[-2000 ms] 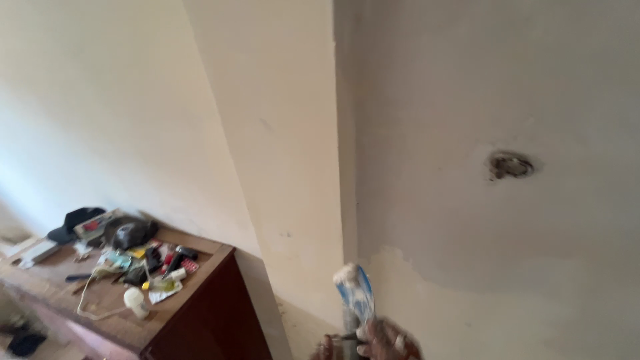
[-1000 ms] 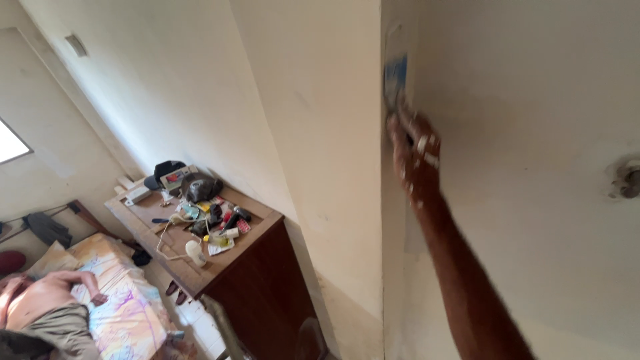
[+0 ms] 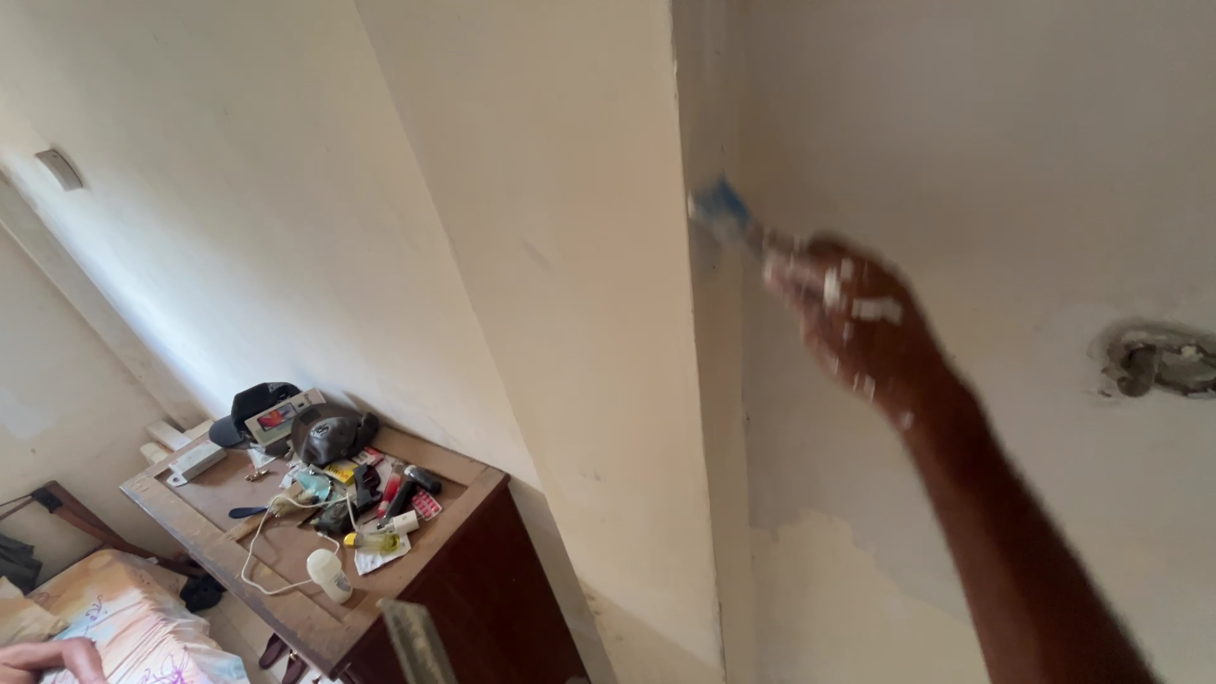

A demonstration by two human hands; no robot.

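Observation:
My right hand (image 3: 845, 309), spotted with white filler, grips the handle of a putty knife (image 3: 724, 207) with a blue part near its blade. The knife is blurred; its blade lies at the narrow side face of the wall's projecting pillar (image 3: 617, 313), close to the corner edge. My left hand is out of view. The end of a flat, grey, smeared bar or tool (image 3: 418, 641) rises from the bottom edge; what holds it is hidden.
Below left stands a wooden cabinet (image 3: 503, 560), its top crowded with caps (image 3: 328, 432), a white cable, a white bottle (image 3: 329, 575) and small packets. Part of a person's arm (image 3: 52, 657) lies on a bed (image 3: 123, 608). A rough hole (image 3: 1159, 359) is in the right wall.
Two seconds ago the hand and knife were low in view; one second ago they were high on the pillar. Since then the knife has moved down along the pillar and tilted left.

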